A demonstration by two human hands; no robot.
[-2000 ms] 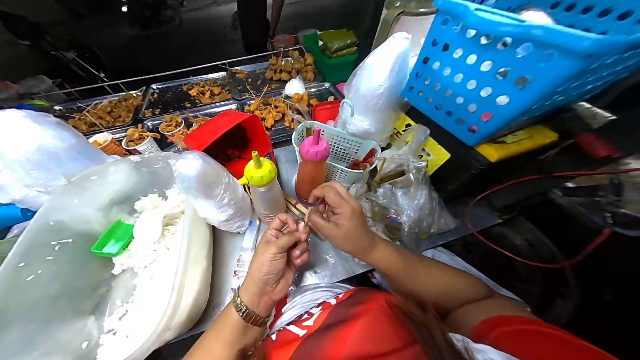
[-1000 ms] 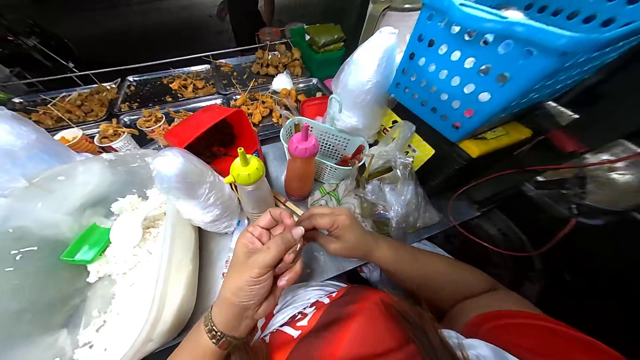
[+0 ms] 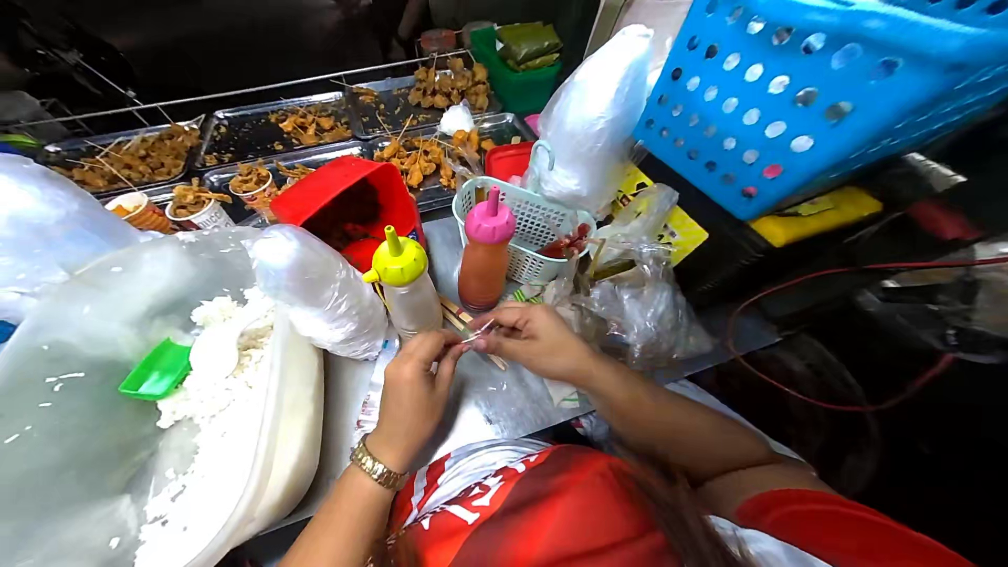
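My left hand [image 3: 417,386] and my right hand [image 3: 535,342] meet over the metal counter, fingertips pinching a small, thin, clear-looking item [image 3: 479,332] between them; what it is I cannot tell. Wooden sticks [image 3: 457,315] lie just behind the fingers. A squeeze bottle with a yellow cap [image 3: 409,287] stands behind my left hand. Beside it is a squeeze bottle of reddish sauce with a pink cap [image 3: 484,260]. To the left, a large tub [image 3: 295,425] lined with plastic holds white rice [image 3: 228,370] and a green scoop [image 3: 160,368].
Metal trays of fried food [image 3: 307,126] line the back. A red container [image 3: 339,189], a pale green basket [image 3: 524,213] and plastic bags [image 3: 646,299] crowd behind the hands. A blue perforated basket [image 3: 756,102] stands at the right, near a red cord [image 3: 795,276].
My hands have lowered slightly from in front of the bottles' bases, and the small item now shows between the fingertips of both hands.
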